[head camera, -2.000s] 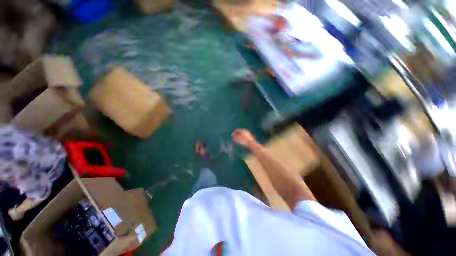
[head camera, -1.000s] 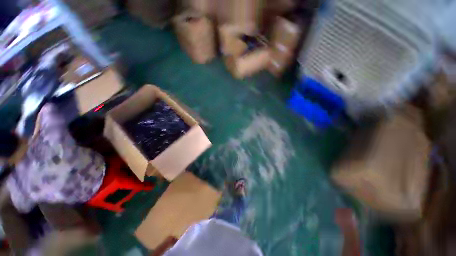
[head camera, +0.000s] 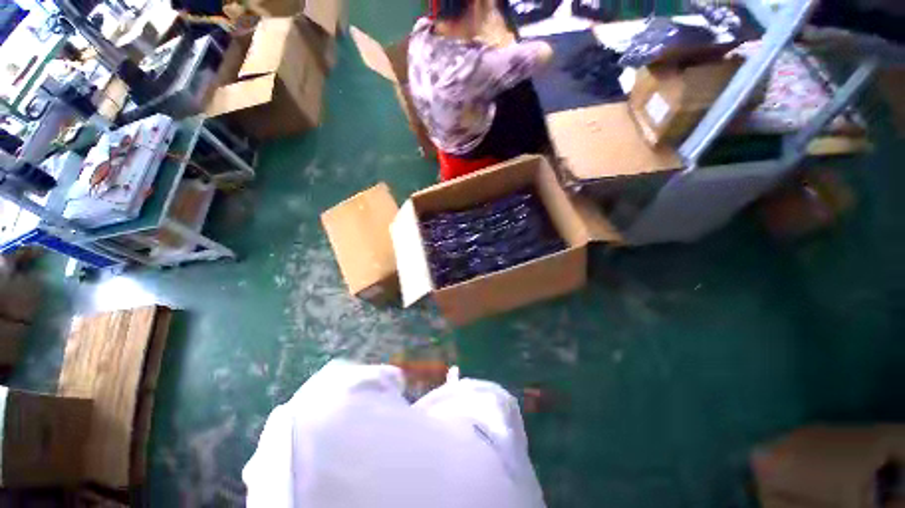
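No hand can be made out. A blurred brownish patch shows at the edge of my white shirt (head camera: 397, 446); I cannot tell what it is. In front of me an open cardboard carton (head camera: 511, 290) stands on the green floor with its flaps spread. It holds dark, shiny, plastic-wrapped items (head camera: 486, 238) in rows. A flat-topped brown carton (head camera: 363, 236) touches or stands close to its left side.
A person in a patterned top (head camera: 452, 89) sits on a red stool (head camera: 464, 165) behind the carton, at a bench with cartons and dark parts. A metal-framed bench (head camera: 203, 243) stands left. Cardboard stacks (head camera: 109, 362) are lower left, a carton (head camera: 834, 466) lower right.
The view has swung round. The open carton and the seated person have moved from the left to the upper middle. The blue bin and the large pale ribbed unit have left the view.
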